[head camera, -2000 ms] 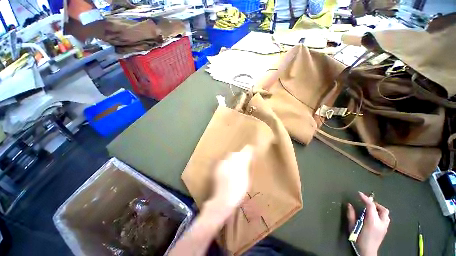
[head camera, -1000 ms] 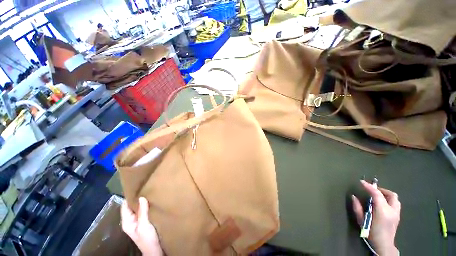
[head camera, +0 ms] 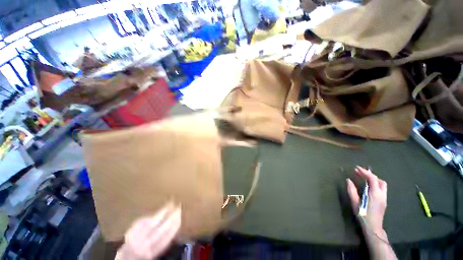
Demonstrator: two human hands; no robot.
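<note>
A tan bag (head camera: 157, 172) stands in front of me at left, blurred, with a flat panel facing me. A thin strap (head camera: 252, 188) loops out from its right side. My left hand (head camera: 155, 231) is at the bag's lower part, over the panel, blurred; whether its fingers grip the bag cannot be told. My right hand (head camera: 369, 195) rests over the green table at right, away from the bag, closed around a slim white pen-shaped trimming tool (head camera: 363, 200) with a thin cord at its rear.
The green table (head camera: 299, 188) holds another tan bag (head camera: 264, 101) and a heap of bags (head camera: 375, 106) at the far side. A yellow-handled tool (head camera: 424, 203) lies right of my right hand, below a power strip (head camera: 431, 144). A red crate (head camera: 144, 106) stands beyond at left.
The bag has turned and shifted left, now showing a plain panel instead of the side with the leather patch. My left hand has moved from its left edge onto the front. My right hand still holds the pen.
</note>
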